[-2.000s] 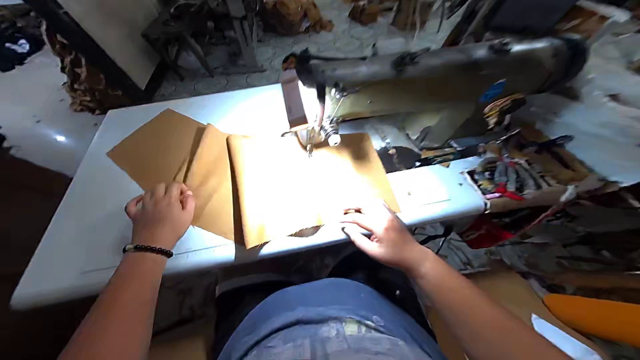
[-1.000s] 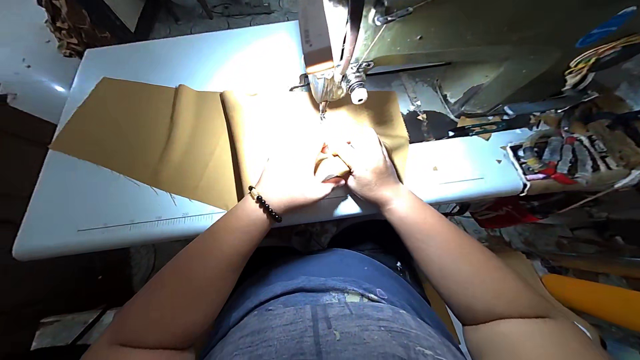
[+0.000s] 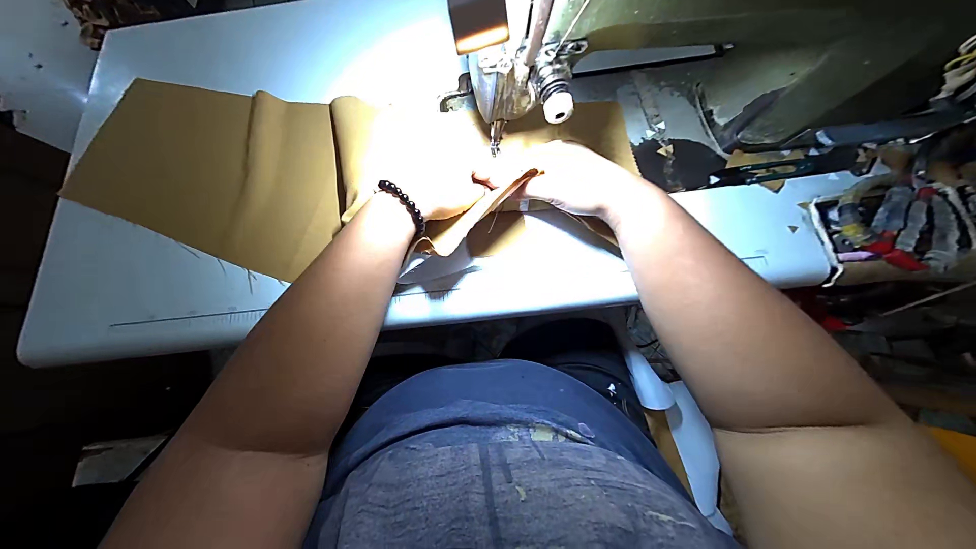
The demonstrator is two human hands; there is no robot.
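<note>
Tan fabric [image 3: 191, 168] lies across the white sewing table, running under the needle and presser foot [image 3: 496, 141] of a sewing machine [image 3: 762, 69]. Just in front of the foot, my left hand [image 3: 454, 187], with a dark bead bracelet at the wrist, grips the fabric's near edge, which is folded up. My right hand [image 3: 576, 179] is beside it and also has hold of that edge, right of the foot. Strong lamp light washes out the fingers of both hands and the cloth around them.
At the right end of the table [image 3: 183, 335] stands a box [image 3: 839, 278] with several bobbins or spools of thread. Dark-handled tools, perhaps scissors [image 3: 785, 168], lie behind it by the machine bed. A printed ruler scale runs along the table's near edge.
Two seconds ago my hands were far apart, the left on the cloth at the left; now both are together before the presser foot. The near edge is now folded up. The view has moved closer.
</note>
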